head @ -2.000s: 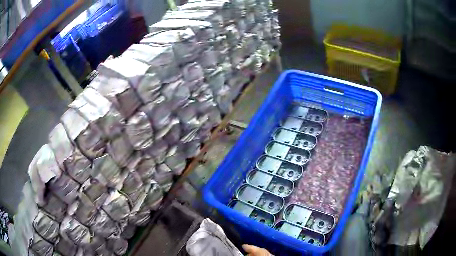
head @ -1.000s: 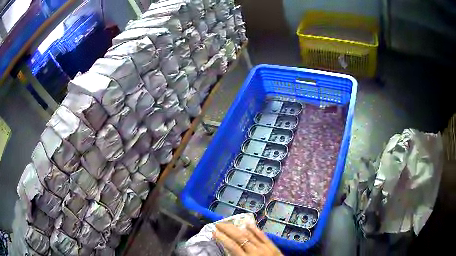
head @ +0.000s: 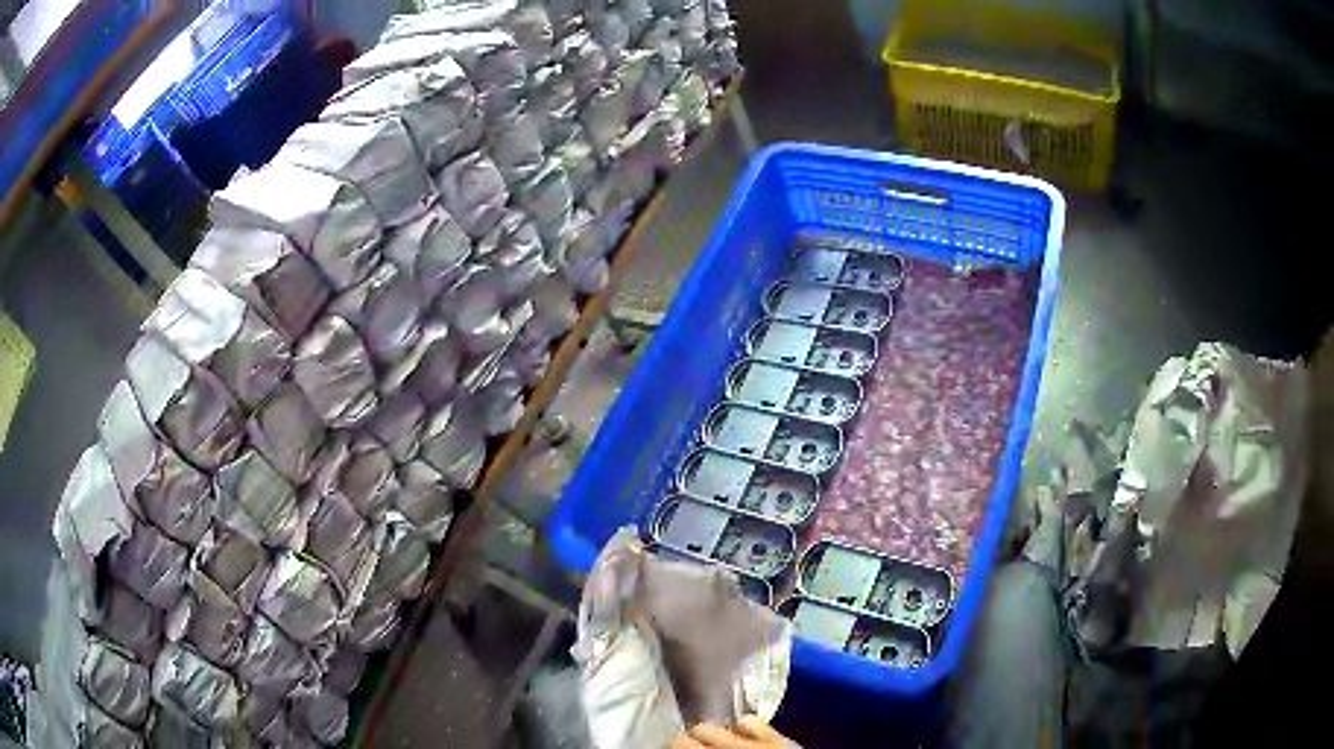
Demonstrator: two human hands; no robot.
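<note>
A sheet of crumpled grey-beige wrapping paper (head: 688,637) is at the bottom centre, over the near left corner of the blue crate. Fingers (head: 736,735), apparently of my right hand, grip its lower edge; the rest of that hand is cut off by the frame. Whether a housing is behind or inside the paper is hidden. My left hand is out of the picture. In the blue plastic crate (head: 1042,366), metal housings (head: 790,392) lie in a long row on the left, with a few at the near right, on a mottled pink-red layer (head: 936,403).
A high bank of wrapped bundles (head: 315,381) stands at left on a wood-edged bench (head: 607,285). A yellow crate (head: 1010,110) is on the floor behind the blue crate. Crumpled paper (head: 1214,505) lies at right. Blue material (head: 205,125) is at the upper left.
The wrapped bundle under the hand now shows as paper spread open and raised. The hand has dropped to the bottom edge. The crate appears slightly higher in the frame.
</note>
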